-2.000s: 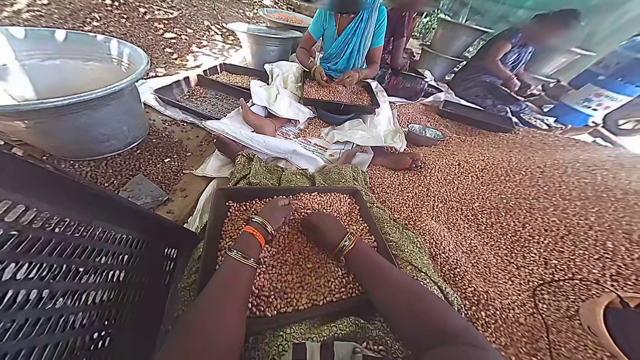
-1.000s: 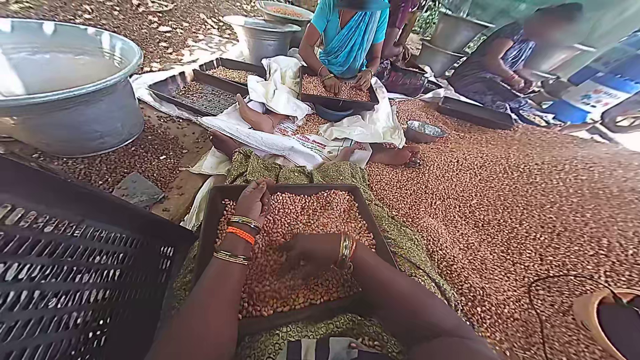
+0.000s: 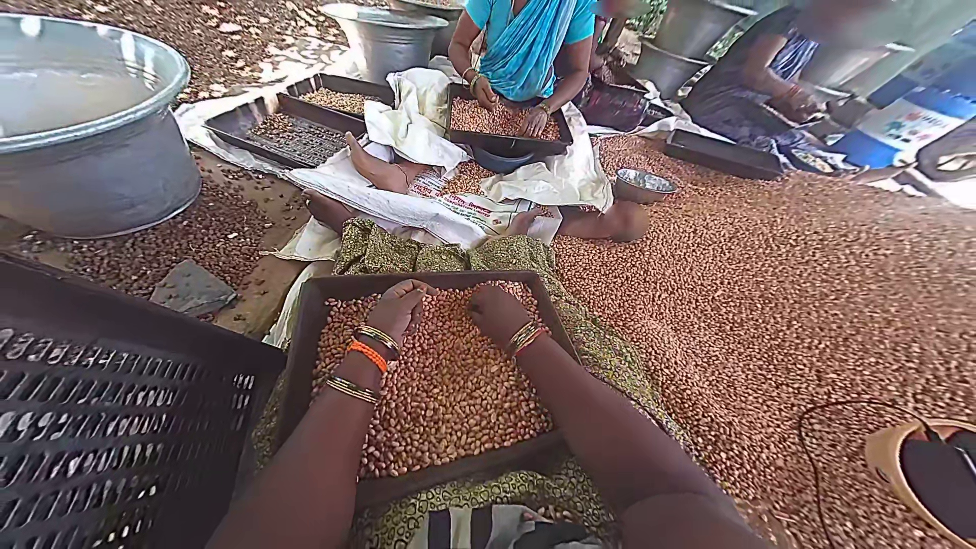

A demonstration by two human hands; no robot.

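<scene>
A dark rectangular tray (image 3: 457,476) of reddish-brown nuts or seeds (image 3: 450,389) rests on my lap, over a green patterned cloth (image 3: 602,343). My left hand (image 3: 400,309), with bangles and an orange band at the wrist, is over the nuts near the tray's far left, its fingers curled. My right hand (image 3: 497,311), also with bangles, touches the nuts at the far right, fingers bent down. Whether either hand holds a nut is too small to tell.
A black slotted crate (image 3: 130,427) stands at the left, below a large metal tub (image 3: 99,160). A heap of nuts (image 3: 801,305) covers the ground at the right. Facing me, a person in blue (image 3: 526,53) works over another tray (image 3: 511,145). A small metal bowl (image 3: 644,185) lies beyond my lap.
My right hand has moved from the middle of the tray to its far right part. My left hand, earlier at the tray's far edge, now lies over the nuts with its fingers curled.
</scene>
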